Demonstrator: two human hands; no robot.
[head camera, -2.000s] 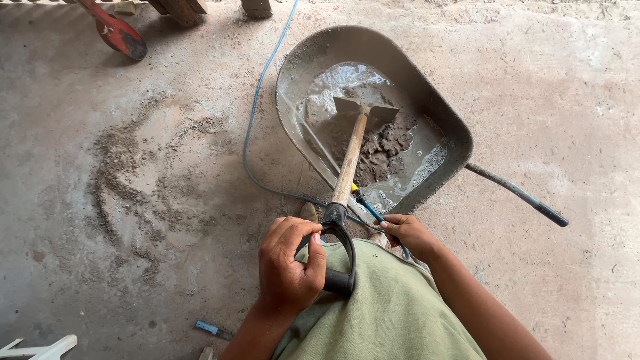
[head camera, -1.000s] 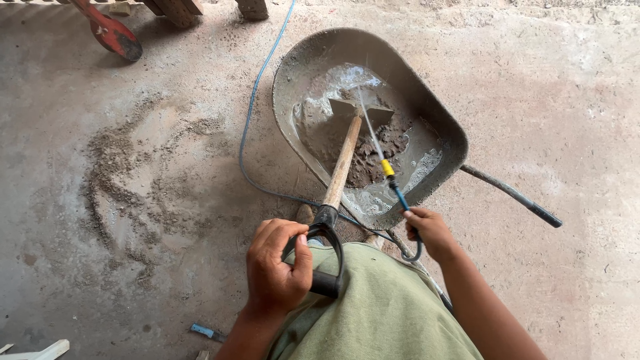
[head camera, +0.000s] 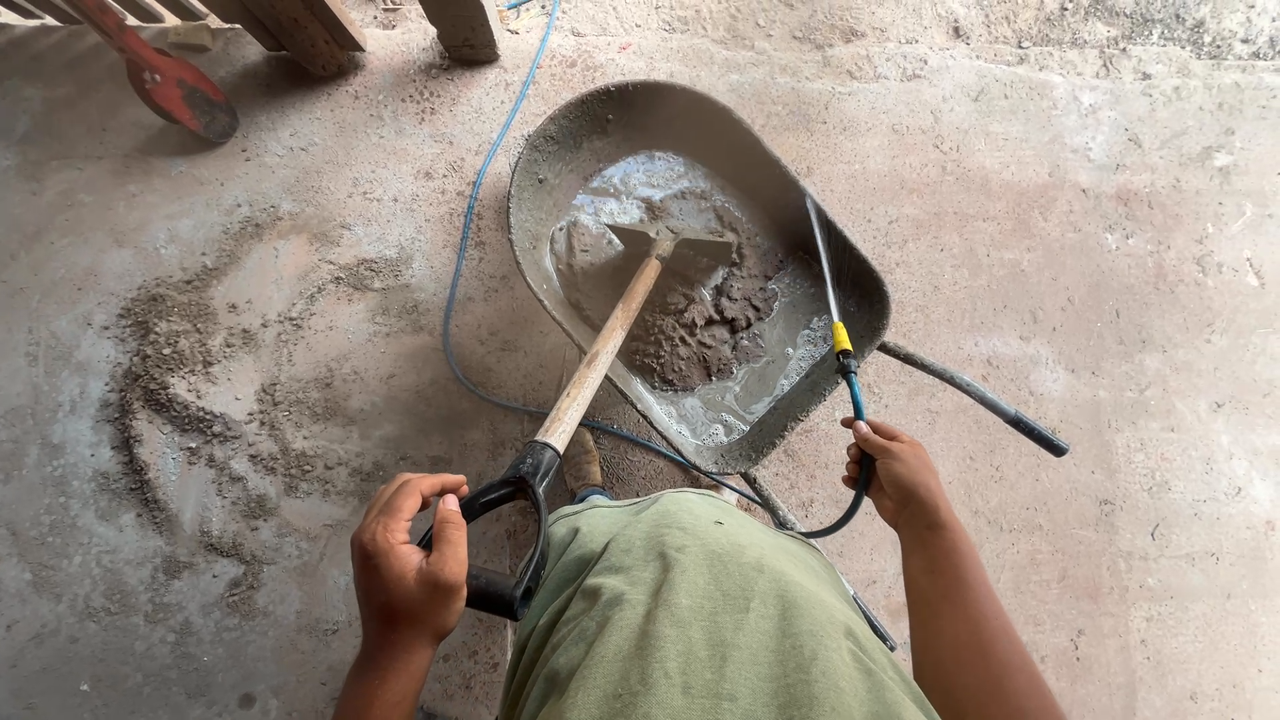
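Note:
My right hand (head camera: 888, 472) grips a blue hose (head camera: 857, 400) with a yellow nozzle (head camera: 842, 338); a jet of water strikes the inner right wall of the wheelbarrow (head camera: 565, 130). Wet brown mortar (head camera: 700, 340) and grey, foamy water (head camera: 620, 190) lie in its tray. A shovel with a wooden shaft (head camera: 600, 355) leans over the near left rim, its blade (head camera: 690, 245) in the mix. My left hand (head camera: 415, 560) is at the shovel's black D-handle (head camera: 537, 480), fingers loosely curled and thumb raised; how far it holds the handle is hard to tell.
Loose sand (head camera: 175, 340) is scattered on the concrete floor at left. A red shovel (head camera: 180, 92) and wooden posts (head camera: 300, 35) stand at the top left. The hose line (head camera: 462, 240) curves left of the barrow and passes beneath it. One wheelbarrow handle (head camera: 980, 395) juts out at right.
My right hand has moved right with the hose and raised its nozzle from the near rim. Water now sprays, first at the shovel blade, then at the right wall. My left hand's grip has loosened.

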